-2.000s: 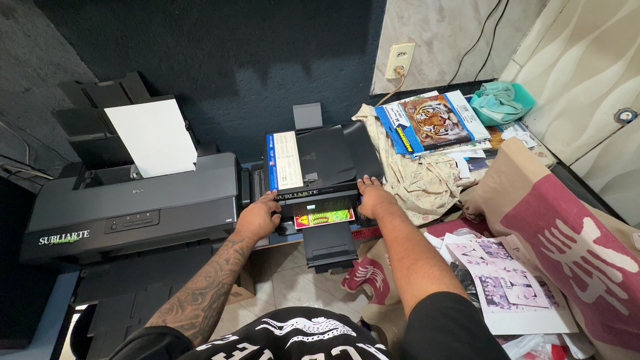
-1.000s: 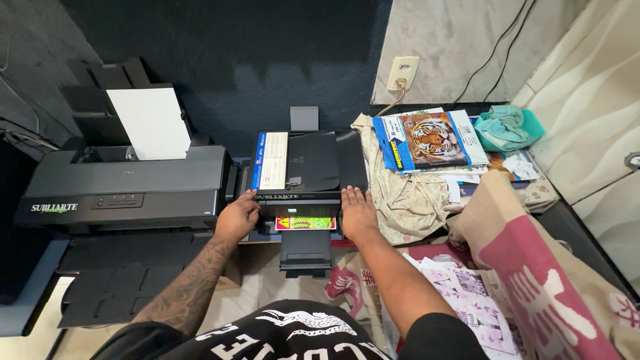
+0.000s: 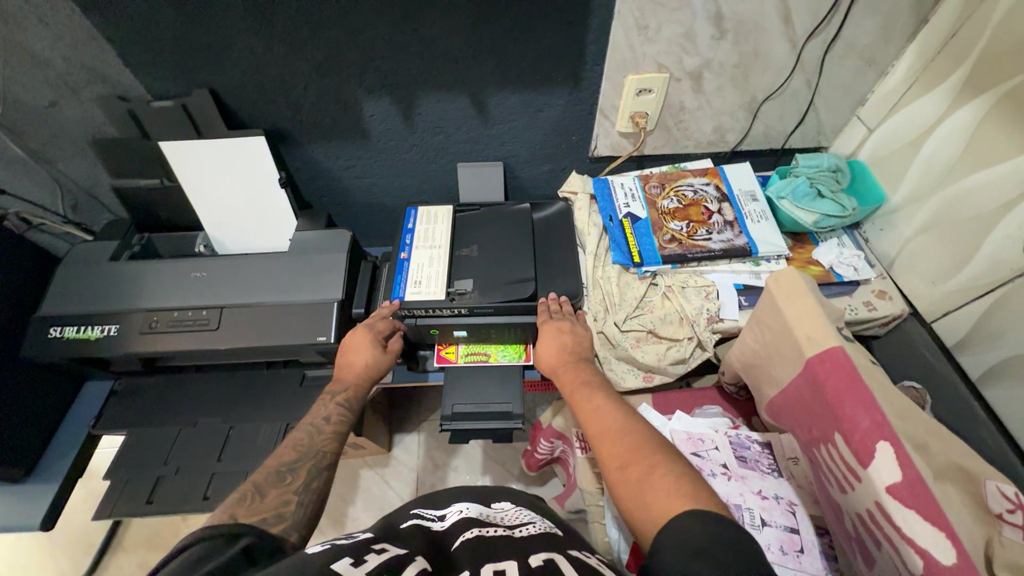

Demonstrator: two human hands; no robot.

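A black multifunction inkjet printer (image 3: 492,260) sits in the middle, its control panel lit and its output tray (image 3: 482,400) extended. A brightly coloured printed sheet (image 3: 483,354) lies in the output slot under the panel. My left hand (image 3: 370,344) rests at the printer's front left corner, fingertips at the lid's edge. Against the front right corner lies my right hand (image 3: 562,338), its fingers flat on the edge and side. Neither hand is closed around anything. Left of it stands a wider Epson printer (image 3: 200,300) with a white sheet (image 3: 232,194) upright in its rear feeder.
Right of the printer are a floral cloth (image 3: 652,328), a photo paper pack with a tiger picture (image 3: 692,212) and a teal basket (image 3: 872,192) holding cloths. Printed sheets (image 3: 752,488) and a beige and maroon fabric (image 3: 848,400) lie lower right. A plug sits in the wall outlet (image 3: 642,100).
My right hand was lower on the printer's right side two seconds ago and now lies on its front right corner. My left hand stays near the left corner. The view has shifted a little.
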